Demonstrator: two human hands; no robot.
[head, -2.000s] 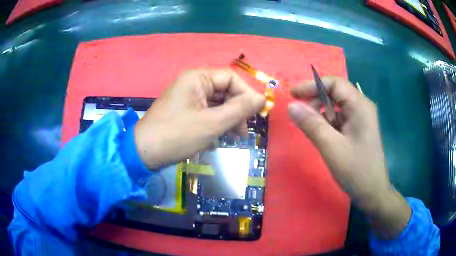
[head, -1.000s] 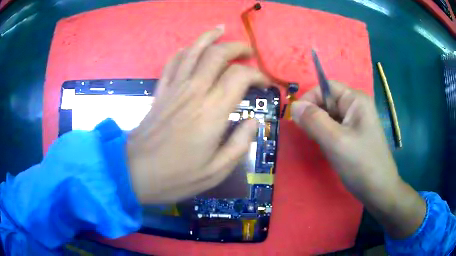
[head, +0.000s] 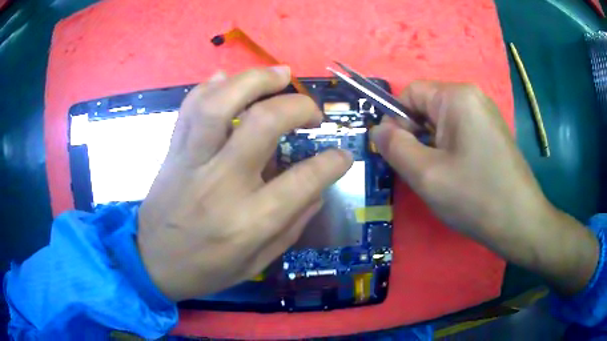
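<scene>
The open tablet lies insides up on the red foam pad. An orange flex cable with a small dark end runs from above the tablet's top edge down to its upper right part. My left hand lies over the middle of the tablet, fingers spread, fingertips near the cable and the board; whether it touches the cable is hidden. My right hand holds the tweezers, prongs pointing up and left. Its thumb is at the tablet's upper right edge. The blue main board shows below a silver shield cover.
A yellow pry stick lies on the green bench right of the pad. Ribbed clear plastic shows at the right rim. A strip of yellow tape crosses the shield's right edge.
The cable has moved left and down, over the tablet's upper right part. My right hand has moved left to the tablet's edge. Pad and tablet sit differently in view.
</scene>
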